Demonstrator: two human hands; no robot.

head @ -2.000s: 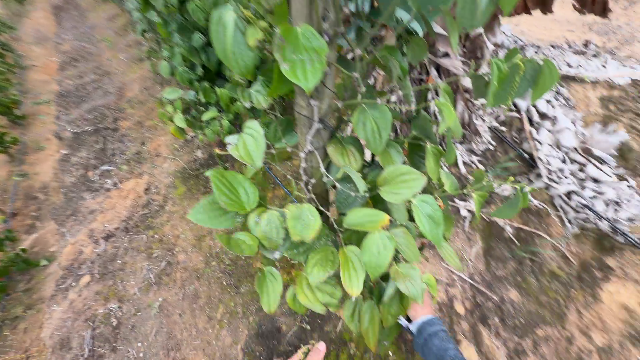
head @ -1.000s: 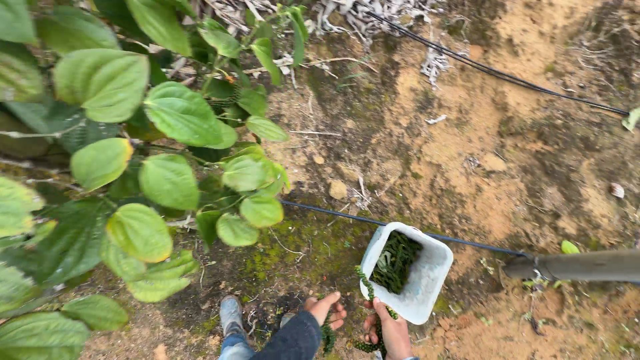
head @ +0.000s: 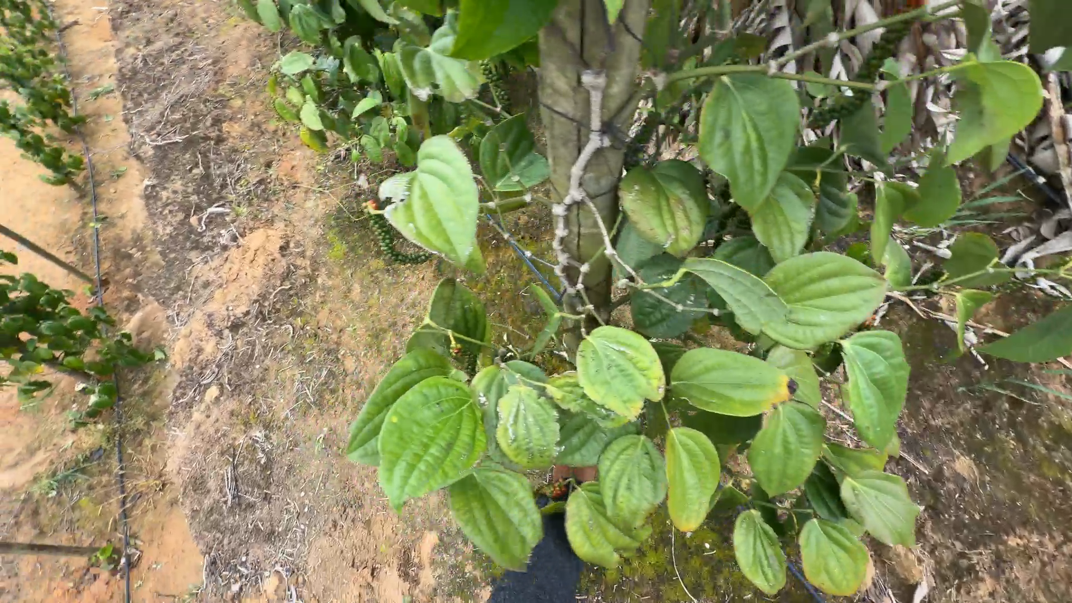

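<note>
A dark sleeve rises from the bottom edge into a pepper vine, most likely on my left arm. A small patch of my left hand (head: 574, 473) shows between the vine's leaves (head: 431, 435), beside a few red berries (head: 554, 489); leaves hide its fingers and anything held. My right hand is not visible. The vine's knobbly pale stem (head: 578, 180) climbs a grey post (head: 615, 67). A green pepper spike (head: 395, 241) hangs left of the post, and another spike (head: 879, 63) hangs at the upper right. Some low leaves are yellowing, one with a dark tip.
A thin dark hose (head: 96, 251) runs along the ground at the left, beside other green plants (head: 42, 327). Dry twigs and orange soil (head: 218, 293) lie between the rows. Pale dried leaves (head: 1051, 243) are heaped at the right. A blue line (head: 532, 266) passes by the post.
The view has swung from the ground back to the vine. A second ago both hands held green pepper spikes by a white square container of green spikes; the container and my right hand are now out of sight.
</note>
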